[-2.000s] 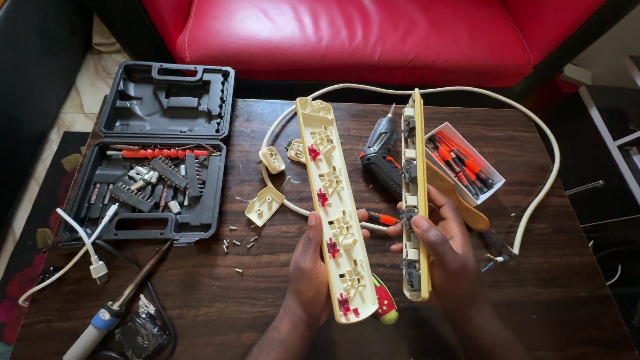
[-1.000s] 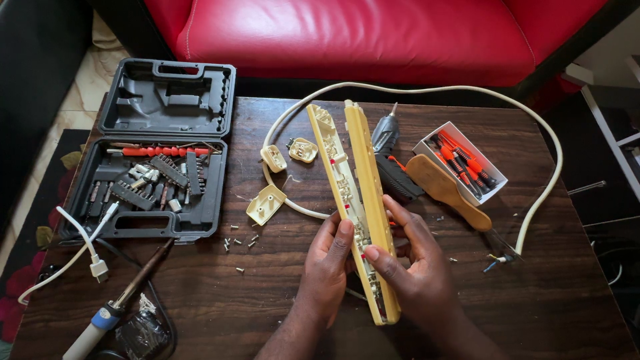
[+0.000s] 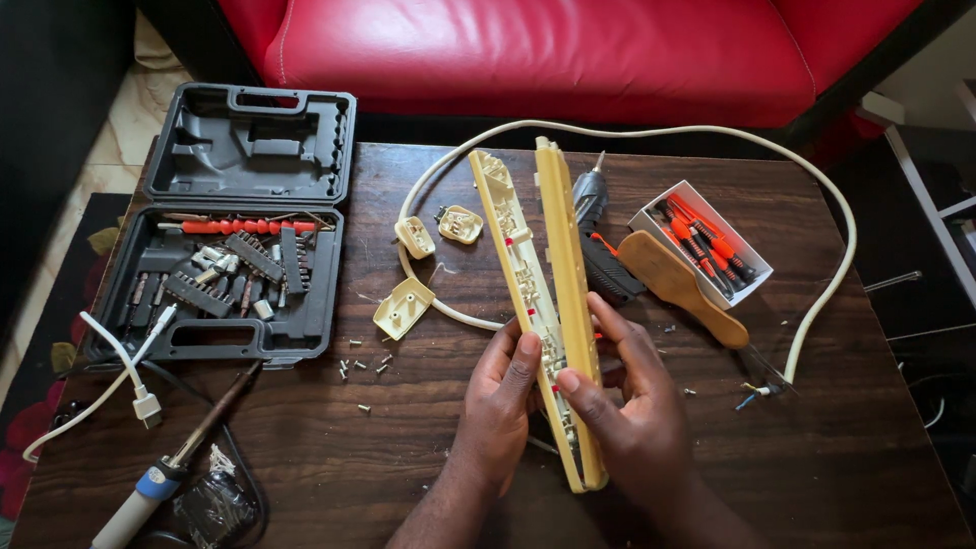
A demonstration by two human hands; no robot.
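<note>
My left hand (image 3: 499, 400) grips a long cream plastic half of a power strip housing (image 3: 524, 282), its ribbed inside with small red parts facing up and right. My right hand (image 3: 633, 389) holds the other, yellowed half (image 3: 564, 259), tilted so that its outer side shows. The halves meet or nearly meet at the near end and stand apart at the far end. Beyond them lies a cordless screwdriver (image 3: 598, 236). To the left are an opened plug cover (image 3: 404, 307), two smaller plug parts (image 3: 460, 224) and several loose screws (image 3: 364, 408).
An open black tool case (image 3: 332, 297) with bits lies left, a soldering iron (image 3: 160, 476) and white USB cable (image 3: 122, 370) near it. Right are a white box (image 3: 751, 288) of screwdrivers and a wooden paddle (image 3: 679, 286). A white cable (image 3: 846, 221) loops behind; a red sofa (image 3: 534, 61) stands beyond.
Two seconds ago the halves were held apart, insides showing. My hands have brought them together at the near end, and the right half has turned to show its outer side.
</note>
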